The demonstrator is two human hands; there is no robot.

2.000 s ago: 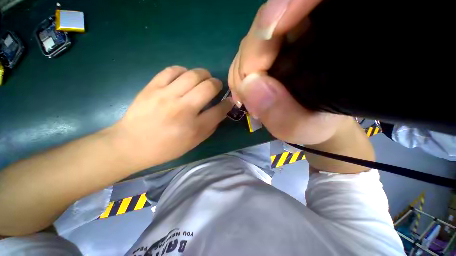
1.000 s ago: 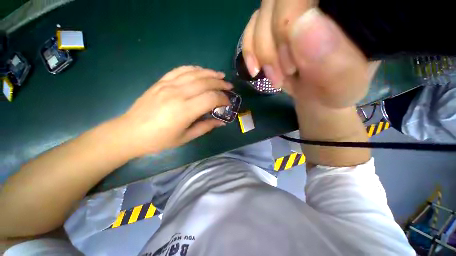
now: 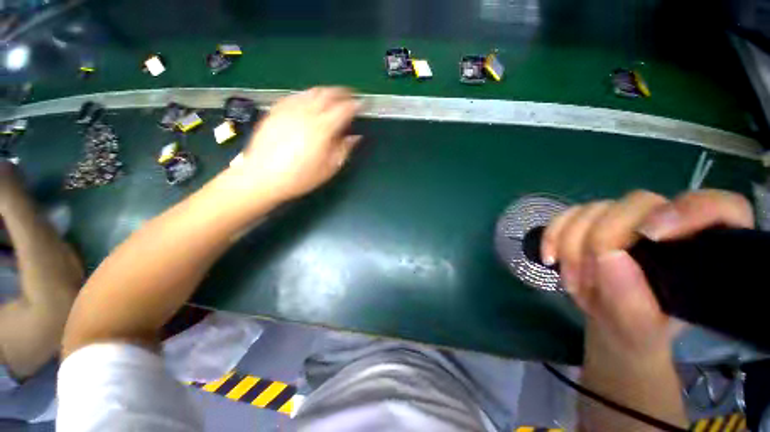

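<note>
My left hand (image 3: pixel 304 139) is over the green bench by the metal rail, blurred, its fingers apart from the thumb; nothing shows in it. My right hand (image 3: pixel 620 253) grips the black electric screwdriver (image 3: pixel 709 274), its dark front end over the round perforated screw dish (image 3: pixel 522 258). Several open watch cases with batteries lie left of my left hand, one case by the rail (image 3: pixel 241 110), another nearer me (image 3: pixel 178 169). A white piece (image 3: pixel 237 159) shows at my left wrist, mostly hidden.
The pale rail (image 3: pixel 498 110) crosses the bench. Beyond it, a green strip holds more cases, one (image 3: pixel 398 62) near the middle. A heap of small parts (image 3: pixel 97 159) lies left. Another person's arm (image 3: pixel 38 270) is at the left edge. Pale prongs (image 3: pixel 700 170) lie right. A black cable (image 3: pixel 616 407) hangs below my right hand.
The view has shifted to show the rail and far strip. My left hand has left the watch case it held and moved out to the rail. The screwdriver remains in my right hand, over the dish.
</note>
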